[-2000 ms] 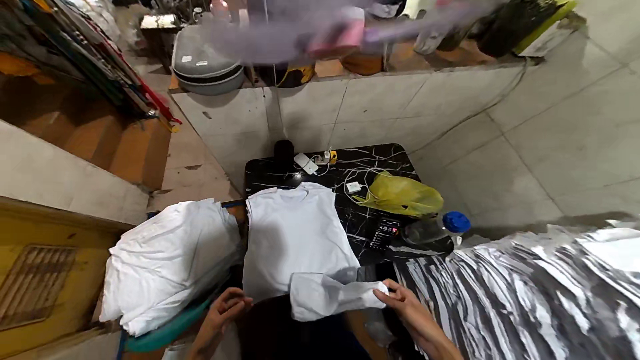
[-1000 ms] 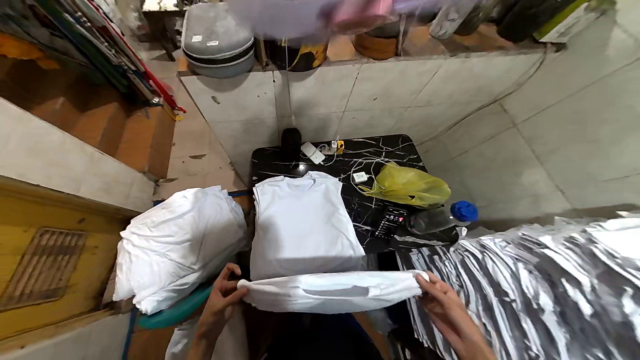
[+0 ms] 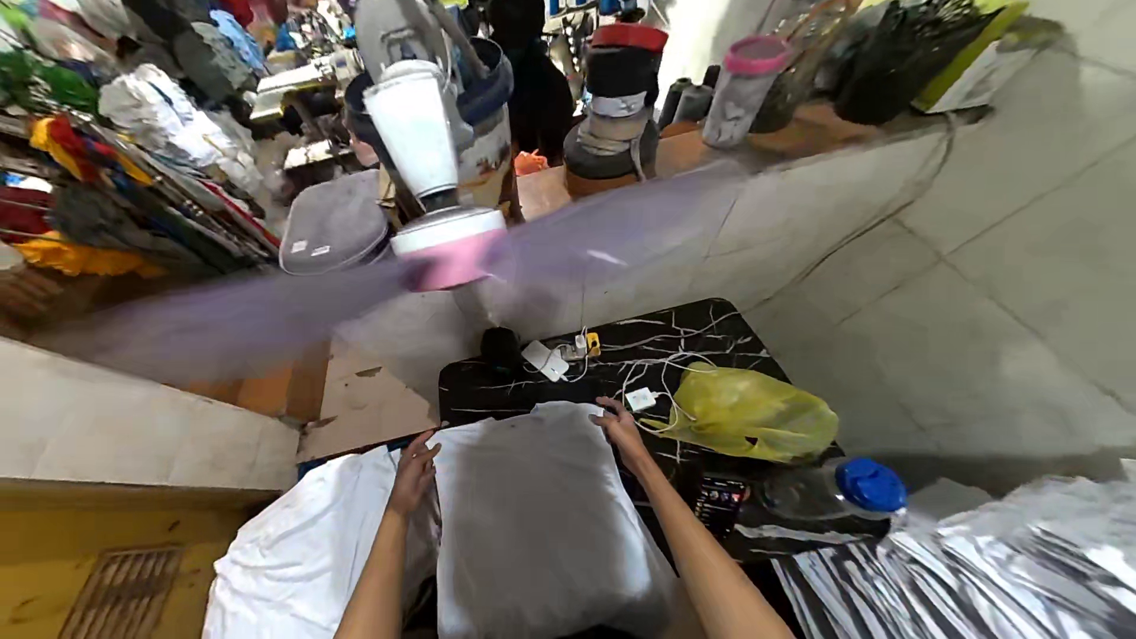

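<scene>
A white cloth garment (image 3: 532,515) lies spread out before me, its far edge on a black marble-patterned table (image 3: 737,337). My left hand (image 3: 414,470) is at its upper left corner, fingers touching or right beside the cloth. At the upper right corner is my right hand (image 3: 621,432), thumb and fingers on the edge of the fabric. Whether either hand pinches the cloth is hard to tell. Left of it sits a heap of white cloth (image 3: 311,541).
The table holds a yellow plastic bag (image 3: 754,413), white adapter (image 3: 641,399), phone (image 3: 719,504) and blue-capped bottle (image 3: 870,485). Stacked striped cloth (image 3: 994,559) fills the lower right. A fan (image 3: 453,248) with blurred blades stands ahead, before a ledge with tubs and containers.
Both hands have moved forward from the near side to the garment's far corners. The small white piece earlier stretched between them is no longer seen separately. The view now takes in more ahead.
</scene>
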